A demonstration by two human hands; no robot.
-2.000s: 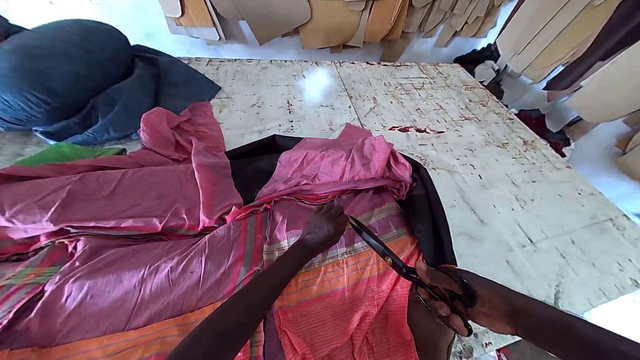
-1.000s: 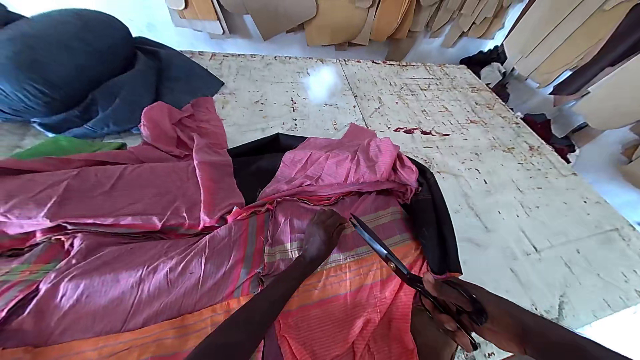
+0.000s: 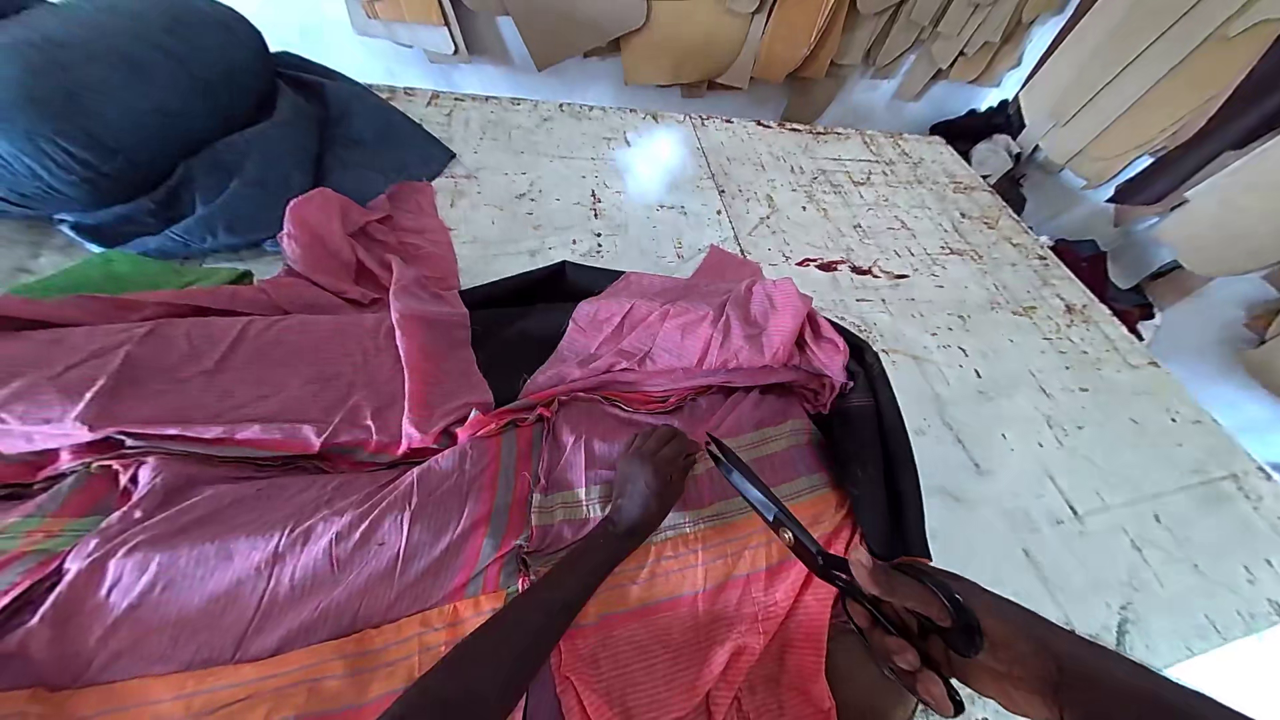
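Note:
Pink, orange and red striped fabric [image 3: 300, 540] lies in layers over the left and middle of the table. My left hand [image 3: 655, 475] rests on the striped part, its fingers bent down against the cloth; whether it pinches the cloth cannot be told. My right hand [image 3: 910, 620] holds black-handled fabric shears [image 3: 787, 535], with the blades nearly together and the tips just right of my left fingers, over the cloth. A folded pink piece [image 3: 690, 325] lies beyond my left hand. Black fabric [image 3: 880, 450] shows from under the pink cloth and along its right side.
The worn, stained tabletop [image 3: 1020, 400] extends to the right. A dark blue cloth bundle [image 3: 130, 110] sits at the back left, near a green cloth [image 3: 130, 275]. Cardboard patterns [image 3: 690, 40] hang behind the table, with more at the right [image 3: 1150, 80]. Dark cloths [image 3: 1100, 280] lie beyond the right edge.

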